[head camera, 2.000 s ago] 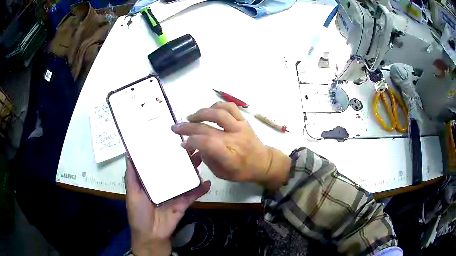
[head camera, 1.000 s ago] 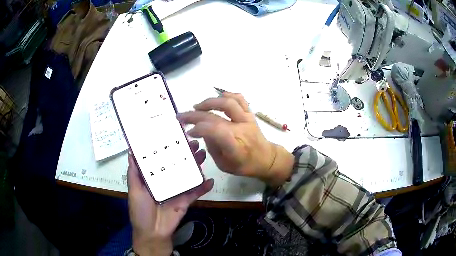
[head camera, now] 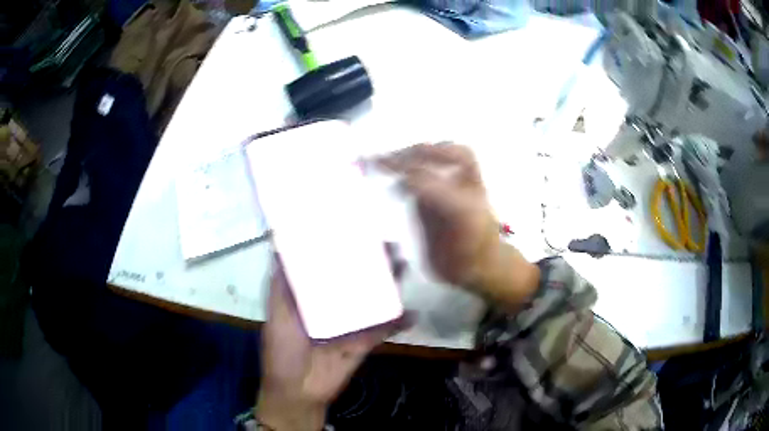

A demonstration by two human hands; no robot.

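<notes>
A phone (head camera: 325, 236) with a glaring white screen rests in my left hand (head camera: 308, 366), which grips it from below over the front of the table. My right hand (head camera: 451, 206) is blurred, just right of the phone's upper part, with its fingers toward the screen edge. Whether it holds anything is unclear. The notebook (head camera: 215, 206) lies partly behind the phone's left side. The red tip of the tan pen (head camera: 506, 228) shows beside my right wrist; the rest is hidden. The separate red pen cannot be made out clearly.
A black rubber mallet (head camera: 330, 87) with a green handle lies beyond the phone. At right are the sewing machine (head camera: 674, 80), yellow-handled scissors (head camera: 677, 215) and a dark bar (head camera: 712, 286). Blue denim (head camera: 481, 18) lies at the far edge, brown cloth (head camera: 160, 46) at left.
The view has shifted, moving the table items rightward in the picture. The phone has moved right and its screen marks are washed out. My right hand has moved and its fingers are more bunched and blurred.
</notes>
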